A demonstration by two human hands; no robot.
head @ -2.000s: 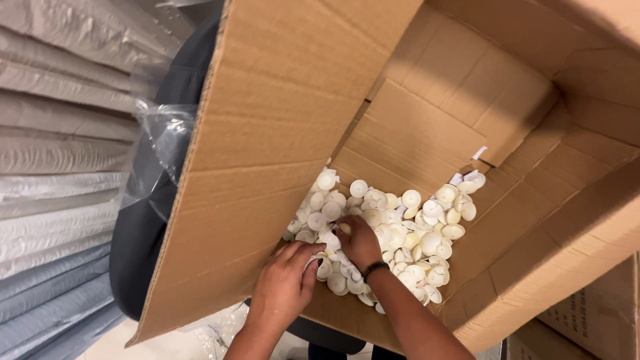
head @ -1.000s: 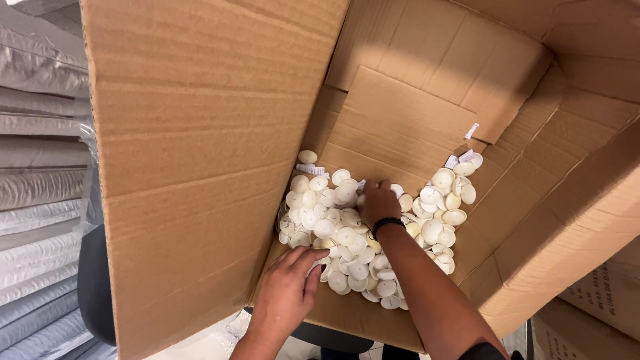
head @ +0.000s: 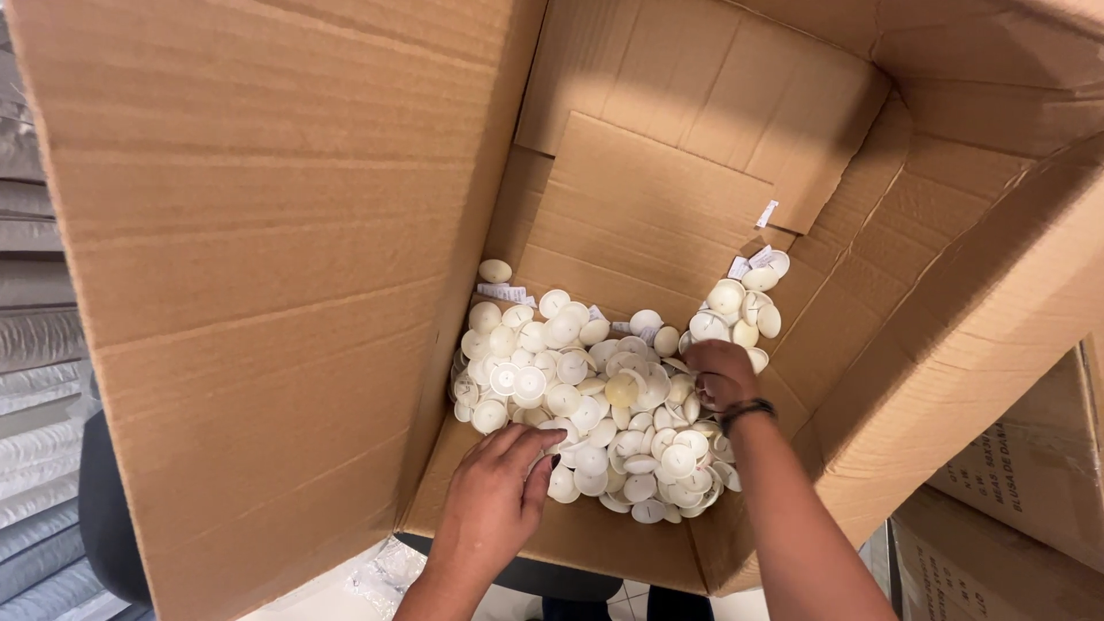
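Note:
Inside a large open cardboard box lies a heap of round white and cream plastic discs, security tags by their look, some with a short pin at the centre. My left hand is at the heap's near left edge, fingers apart; a disc lies at its fingertips, and whether it is gripped cannot be told. My right hand, a dark band on its wrist, reaches into the right side of the heap with fingers curled down; what they touch is hidden. Small printed paper labels lie among the discs.
The box's tall flap rises on the left. Beyond it are stacked pale and grey fabrics and part of a dark chair. More cardboard boxes stand at the lower right. Clear plastic wrap lies on the floor.
My right hand has moved from the middle of the heap to its right side. My left hand stays near the heap's near left edge. The view has shifted further over the box.

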